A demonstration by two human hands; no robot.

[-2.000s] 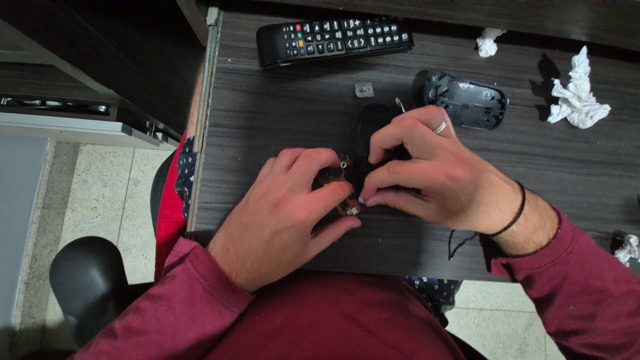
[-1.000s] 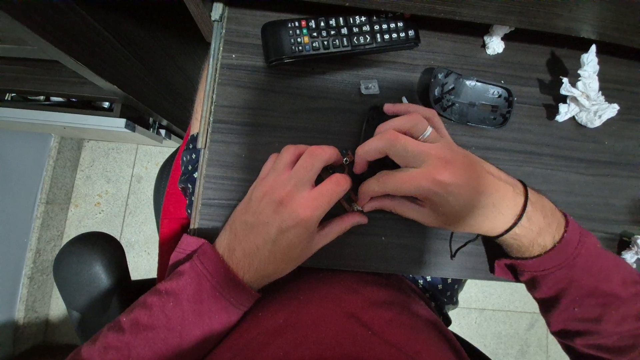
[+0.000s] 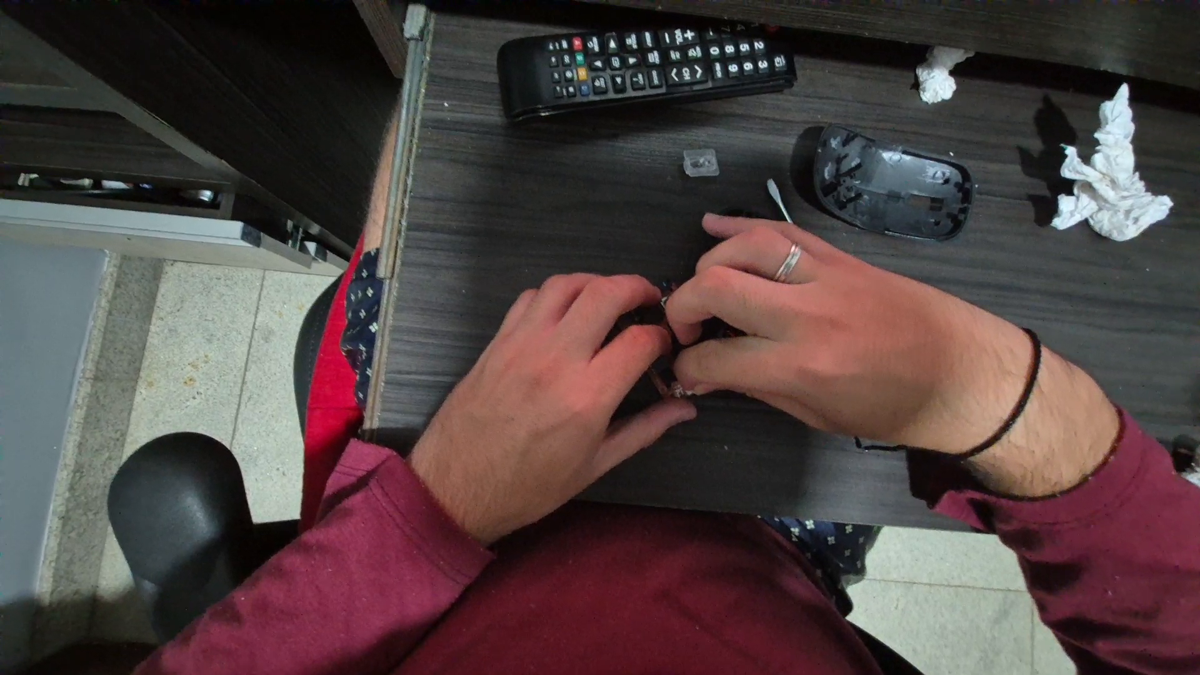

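Observation:
My left hand (image 3: 572, 375) grips a small circuit board (image 3: 667, 375), mostly covered by fingers, just above the desk. My right hand (image 3: 806, 328), with a ring and a black wrist cord, pinches the same part from the right; a dark piece under its fingers is hidden too much to name. Beyond it lies the black plastic shell of a computer mouse (image 3: 895, 187), its inner side facing up. A cotton swab (image 3: 778, 201) shows its white tip beside my right hand. A small clear plastic piece (image 3: 700, 162) rests farther left.
Black remote controls (image 3: 647, 70) lie near the back edge of the dark wood-grain desk (image 3: 525, 206). Crumpled white tissues (image 3: 1111, 178) are at the back right, with a smaller wad (image 3: 940, 75) nearby. A black chair armrest (image 3: 183, 525) stands at the lower left.
My right hand's fingers have shifted slightly around the small part, and the upper finger now reaches outward. My left hand keeps its hold. More of the cotton swab shows now.

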